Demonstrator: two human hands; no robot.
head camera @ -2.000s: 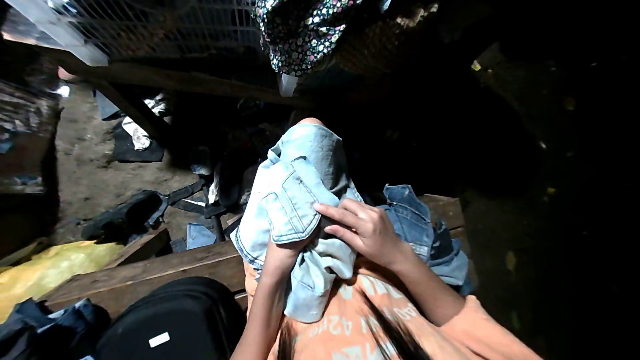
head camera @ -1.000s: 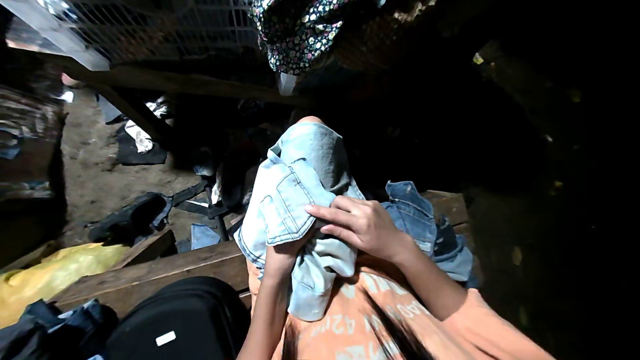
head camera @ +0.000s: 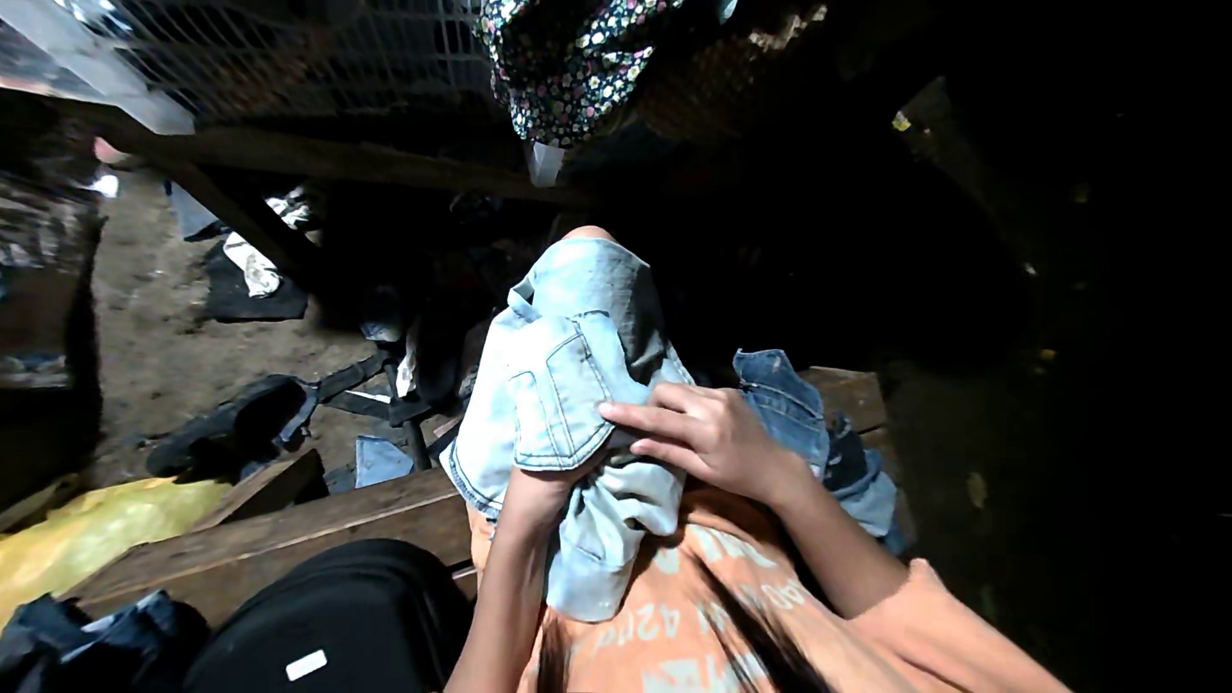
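Light blue denim shorts or a similar garment [head camera: 491,423] lie over my raised knee, with a stitched denim pocket [head camera: 568,390] on top. My left hand [head camera: 551,481] is under the lower edge of the pocket, its fingers hidden by the cloth. My right hand [head camera: 707,438] rests at the pocket's right edge, its index fingertip on the seam and the other fingers partly bent. Whether its thumb pinches the cloth cannot be seen. A crumpled pale part of the garment [head camera: 616,539] hangs toward my orange shirt.
Darker denim pieces [head camera: 784,404] lie on the wooden bench at my right. A black case [head camera: 337,616] and a yellow plastic sack [head camera: 115,529] are at my left. Ahead stand a wooden frame [head camera: 366,159] and a white plastic crate [head camera: 385,58] beside floral cloth [head camera: 568,67]. Black straps [head camera: 356,380] lie on the ground.
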